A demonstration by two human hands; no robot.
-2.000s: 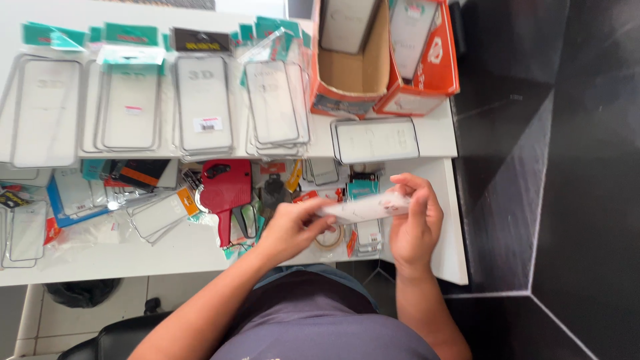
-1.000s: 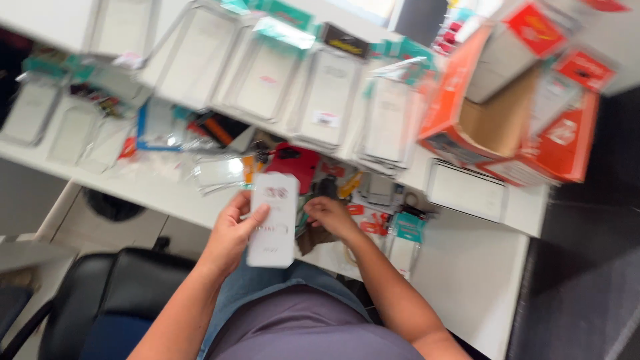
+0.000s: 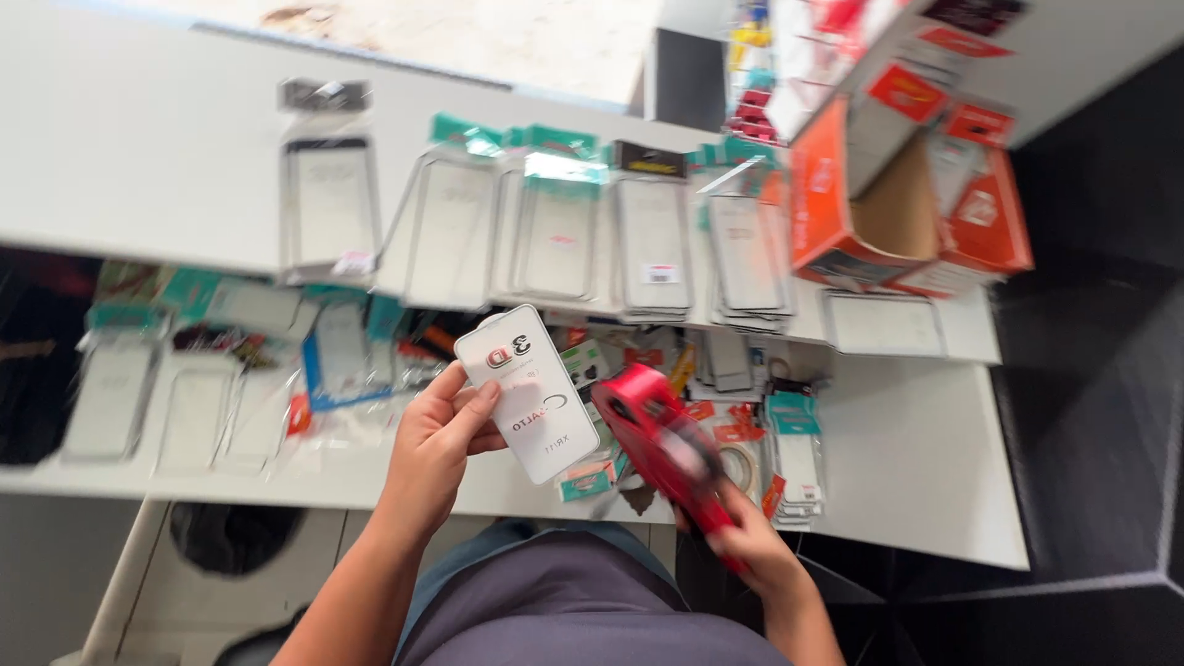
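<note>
My left hand (image 3: 444, 430) holds a white-edged phone screen protector (image 3: 541, 416) by its left edge, thumb on its face; printed lettering on it reads mirrored. Close to its right side, my right hand (image 3: 749, 532) grips a red price label gun (image 3: 657, 444) by the handle, and the gun is blurred. Behind both hands, packaged screen protectors (image 3: 555, 231) lie in a row of overlapping stacks on the white upper counter (image 3: 166, 157). One of the stacks (image 3: 653, 240) has a black header and a small white sticker.
Open orange cardboard boxes (image 3: 823, 199) stand at the upper right, holding packs. A lone black-framed protector (image 3: 883, 324) lies near them. The lower white surface (image 3: 925, 444) carries more packs (image 3: 111, 398), a blue-framed item (image 3: 342, 351) and a roll of tape (image 3: 735, 467).
The red label gun, lying on the lower surface two seconds ago, is now up in my right hand. My left hand still holds the protector. The view has shifted and turned.
</note>
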